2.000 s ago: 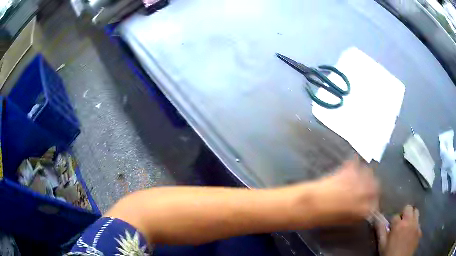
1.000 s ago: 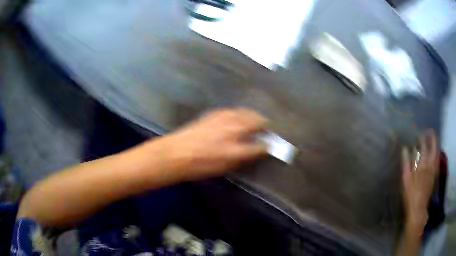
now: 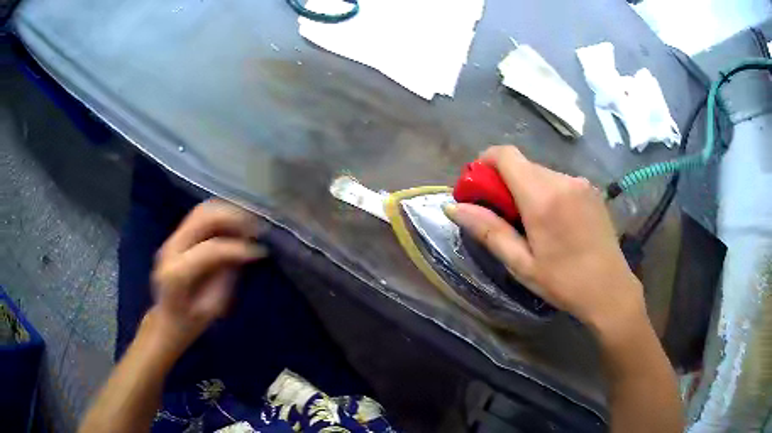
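My right hand (image 3: 550, 228) grips the red handle of the iron (image 3: 487, 190), which has a shiny plate with a yellow edge. The iron's tip rests over the right end of a narrow pale strip (image 3: 360, 195) on the grey table. The strip's left end, which looks rounded, sticks out; the rest is hidden under the iron. My left hand (image 3: 199, 262) is at the table's front edge, left of the strip, slightly blurred with fingers curled. I cannot tell if it holds anything.
White sheets (image 3: 406, 42) lie at the back with a green scissor loop (image 3: 326, 10) on them. A beige pad (image 3: 542, 89) and crumpled white cloth (image 3: 631, 97) lie behind the iron. A green coiled cord (image 3: 669, 169) runs at right. A blue crate (image 3: 21, 364) stands at lower left.
My right hand has taken the iron and brought it left onto the strip. My left hand has let go of the white piece and drawn back left to the table edge. The view has shifted right.
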